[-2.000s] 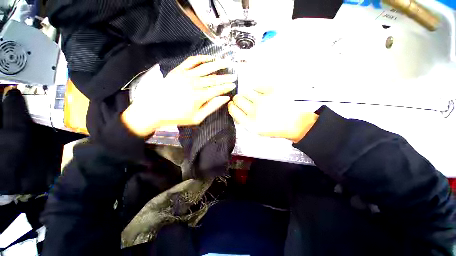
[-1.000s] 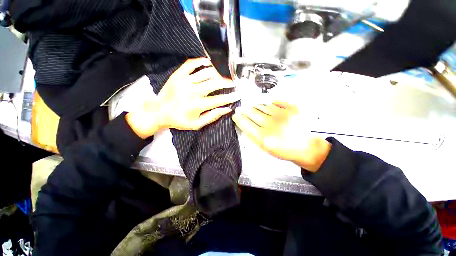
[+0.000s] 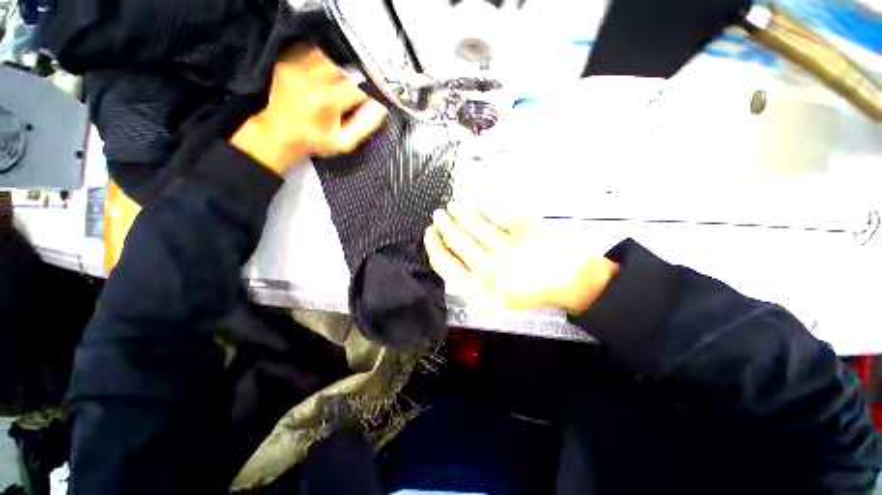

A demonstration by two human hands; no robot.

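Note:
A black garment with fine pale pinstripes (image 3: 372, 193) runs from a bundle at the upper left to beside the needle area (image 3: 450, 101). Its plain dark end (image 3: 401, 305) hangs over the table's front edge. My left hand (image 3: 314, 101) is up at the garment left of the needle area, fingers curled on the cloth; its fingertips are partly hidden. My right hand (image 3: 493, 251) lies on the table with its fingertips at the right edge of the striped piece. It is overexposed, so a grip is hard to tell.
The white table (image 3: 677, 261) has a dark thread line across it. A frayed khaki cloth (image 3: 314, 416) hangs below the edge. A grey box (image 3: 44, 131) stands at the left. A black flap (image 3: 658, 39) and a tan stick (image 3: 822, 63) are at the upper right.
My left hand has moved up and left, off the striped piece near the needle, to the upper garment. My right hand has moved slightly down along the piece's edge. The camera view has shifted.

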